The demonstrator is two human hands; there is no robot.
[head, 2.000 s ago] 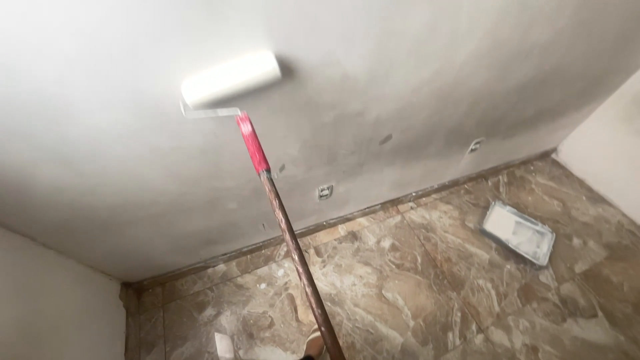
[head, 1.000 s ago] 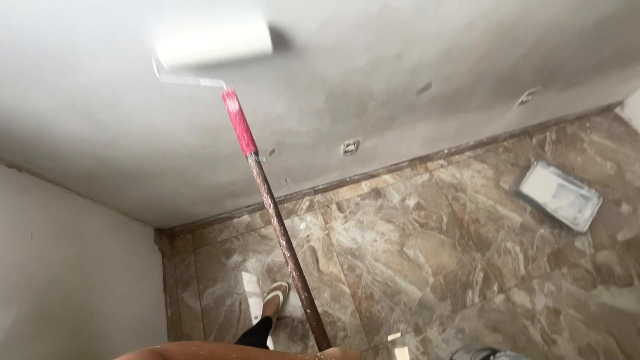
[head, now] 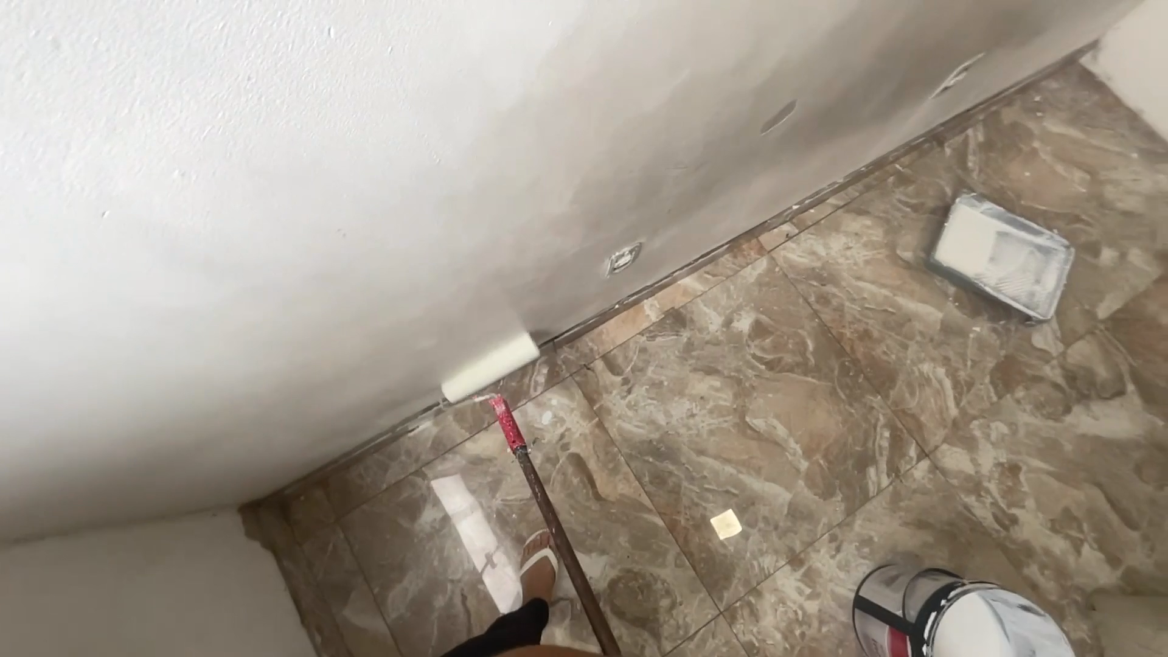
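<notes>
A white paint roller (head: pixel 491 369) rests against the foot of the wall (head: pixel 365 228), just above the floor edge. Its red handle (head: pixel 508 424) is joined to a long brown pole (head: pixel 566 547) that runs down past the bottom edge of the view. Neither my left hand nor my right hand shows; a small strip of skin is visible at the bottom beside the pole, too little to tell which part it is. My foot in a white sandal (head: pixel 538 566) stands left of the pole.
A paint tray (head: pixel 1004 255) with white paint lies on the marbled tile floor (head: pixel 748 383) at the right. Paint buckets (head: pixel 899 607) stand at the bottom right. A small pale square (head: pixel 726 524) lies on the tiles. An electrical outlet (head: pixel 623 259) sits low in the wall.
The roller has moved from higher on the wall down to its foot. The view has shifted, and the buckets now show more fully at the bottom right.
</notes>
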